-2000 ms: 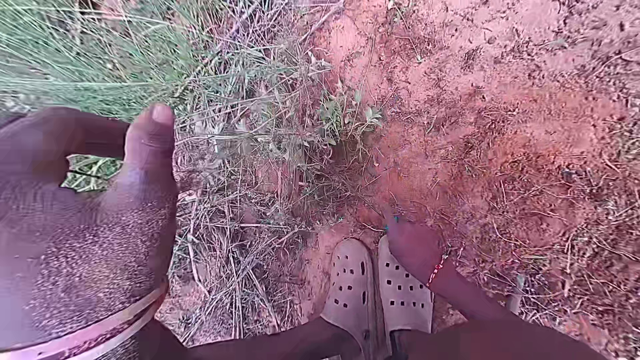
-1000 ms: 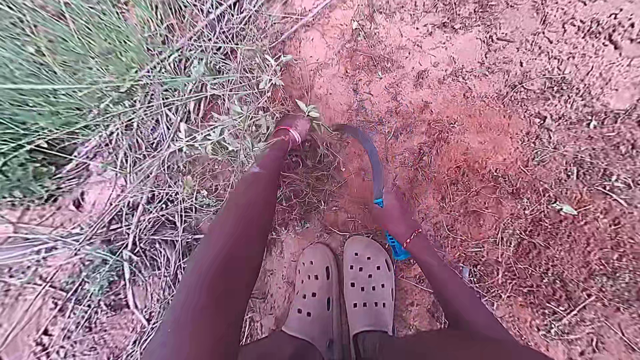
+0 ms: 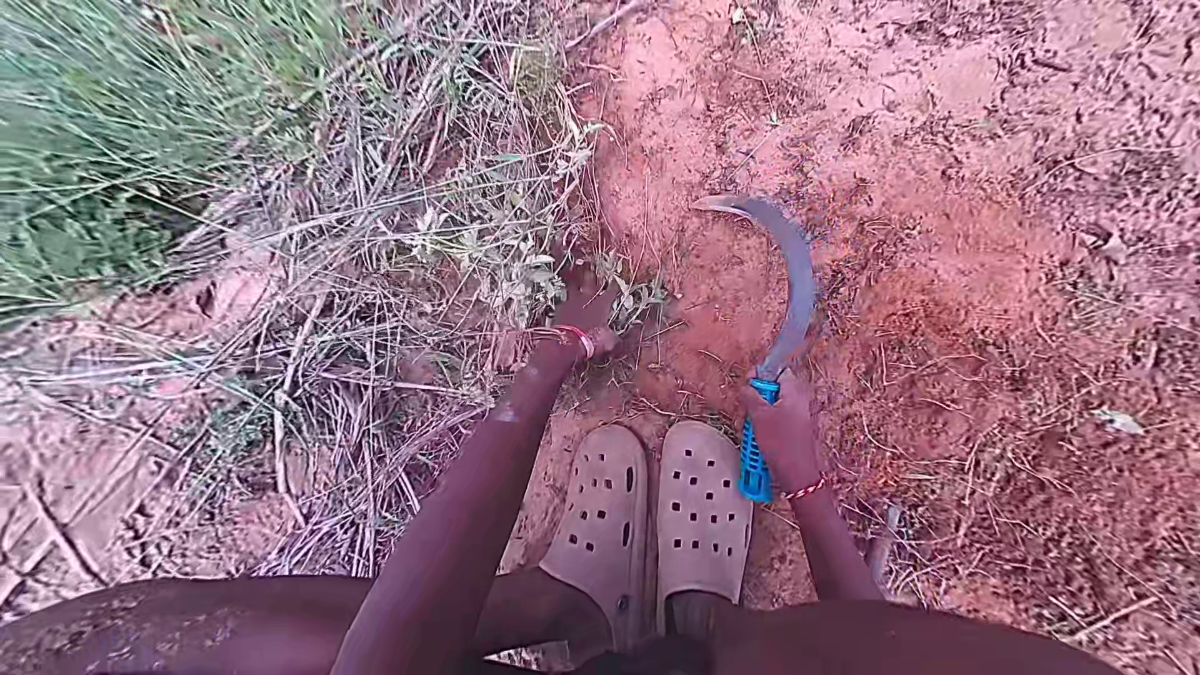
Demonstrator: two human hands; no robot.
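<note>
My right hand (image 3: 789, 427) is closed around the blue handle (image 3: 756, 461) of a sickle. Its curved metal blade (image 3: 797, 281) points up and bends left, its tip over bare reddish soil. My left hand (image 3: 589, 305), with a red and white band at the wrist, is down among leafy weeds (image 3: 534, 281) at the edge of the dry stalks. Leaves and blur partly hide its fingers, so whether it grips the stems cannot be told. The blade stands to the right of the left hand, apart from it.
My feet in tan clogs (image 3: 698, 511) are side by side just below the hands. Dry cut stalks (image 3: 347, 309) lie on the left, with tall green grass (image 3: 122, 122) at the upper left. Reddish soil (image 3: 956, 281) with scattered plant bits spreads to the right.
Two seconds ago my left hand was raised close to the camera; by one second ago it was down at the weeds. Since then the sickle's blade has moved away from the left hand.
</note>
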